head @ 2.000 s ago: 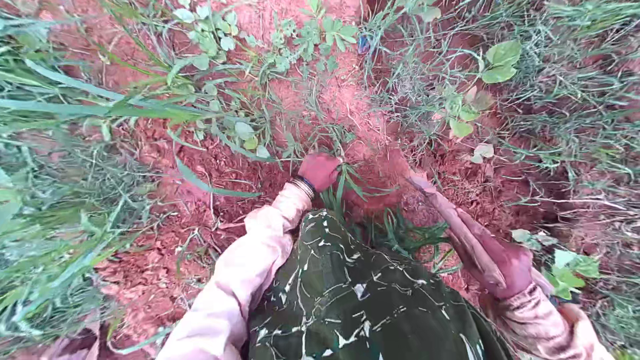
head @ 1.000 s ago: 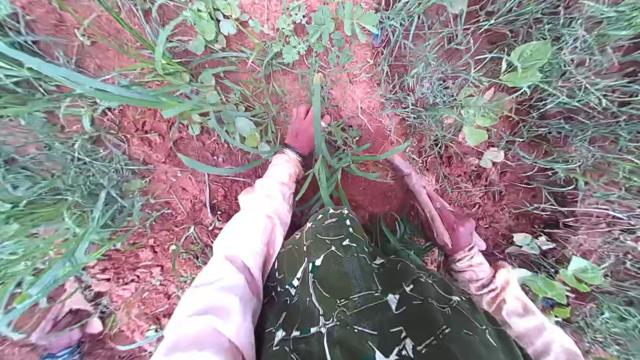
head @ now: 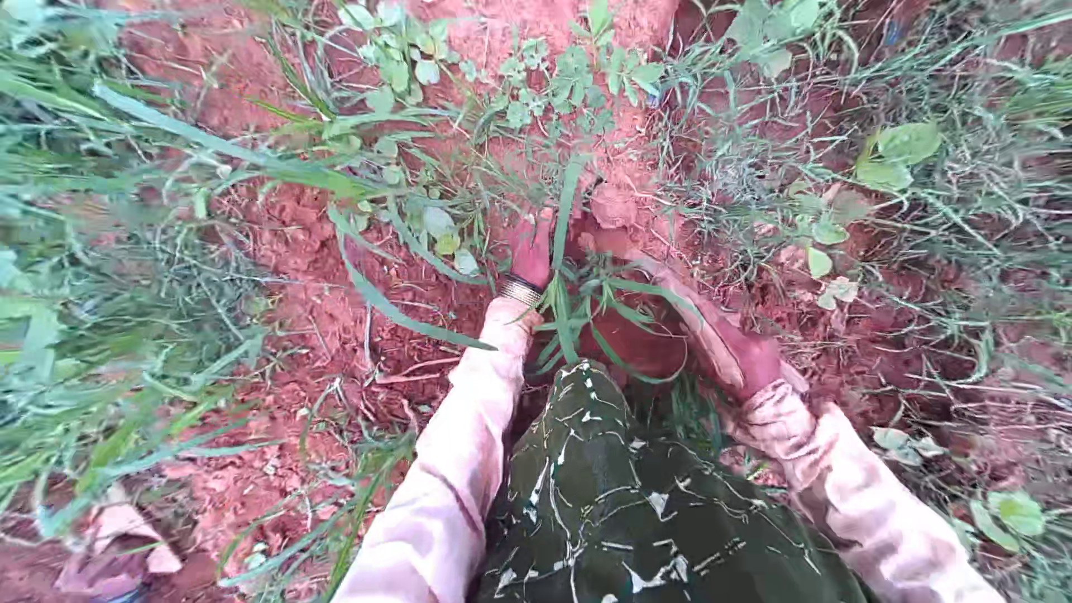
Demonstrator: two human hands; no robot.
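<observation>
My left hand (head: 532,249), with bangles at the wrist, is down at the red soil beside a long-bladed green plant (head: 569,306); whether its fingers hold anything is hidden. My right hand (head: 754,362) is closed around a long wooden handle (head: 691,314), which slants up and left. The handle's far end reaches the soil just right of my left hand, and its tip is blurred. Below the plant is my knee under dark green patterned cloth (head: 603,469).
Dense grass (head: 109,335) lines the left side, and more grass (head: 988,251) the right. Broad-leaved weeds (head: 578,79) grow ahead in red soil (head: 276,243). At the lower left lies a pale brown object (head: 117,536), blurred.
The far end of the wooden tool has come closer to my left hand. My left hand, lower beside the knee two seconds ago, now reaches further forward past the plant.
</observation>
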